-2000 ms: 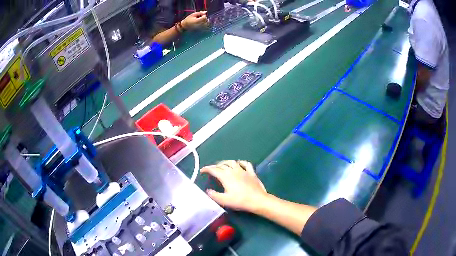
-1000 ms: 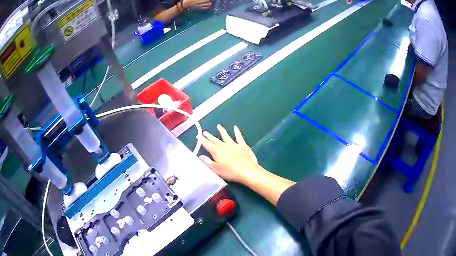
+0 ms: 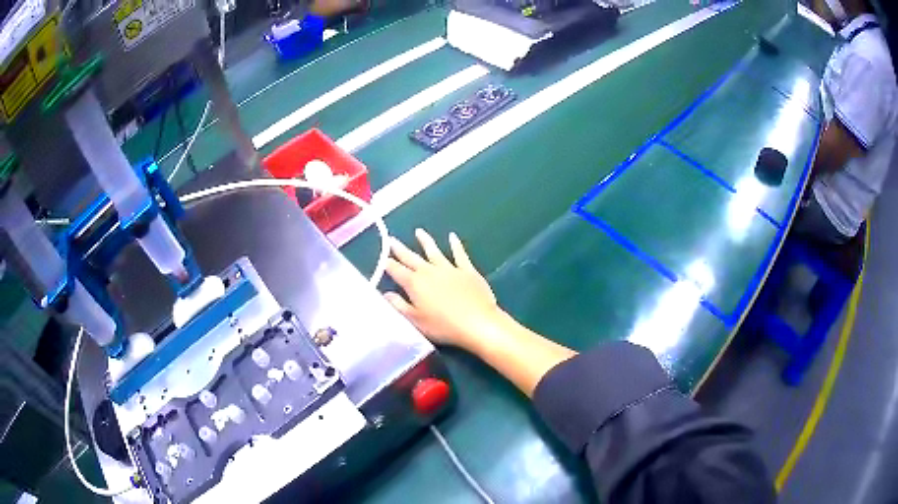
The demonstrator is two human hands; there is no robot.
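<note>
My right hand (image 3: 443, 295) lies palm down with fingers spread at the right edge of the machine's silver worktable (image 3: 340, 295), beside the green belt. It holds nothing. My left hand is not in view. A dark grey housing (image 3: 231, 409) with small pale parts sits in the fixture, below a blue bar (image 3: 187, 340). Two upright translucent syringes (image 3: 108, 167) in blue brackets (image 3: 148, 202) stand behind it, with white rounded pieces near their lower ends. A white hose (image 3: 383, 236) loops past my fingertips.
A red button (image 3: 430, 394) is at the machine's front right corner. A red bin (image 3: 330, 172) with white items stands behind the worktable. A dark three-ring panel (image 3: 463, 116) lies on the belt. A black disc (image 3: 771, 165) lies farther right, near a seated person (image 3: 857, 128).
My right hand's fingers have gone from curled to spread flat. The view has shifted, so the machine and belt items sit higher in the picture. The other person's hand at the back has mostly left view.
</note>
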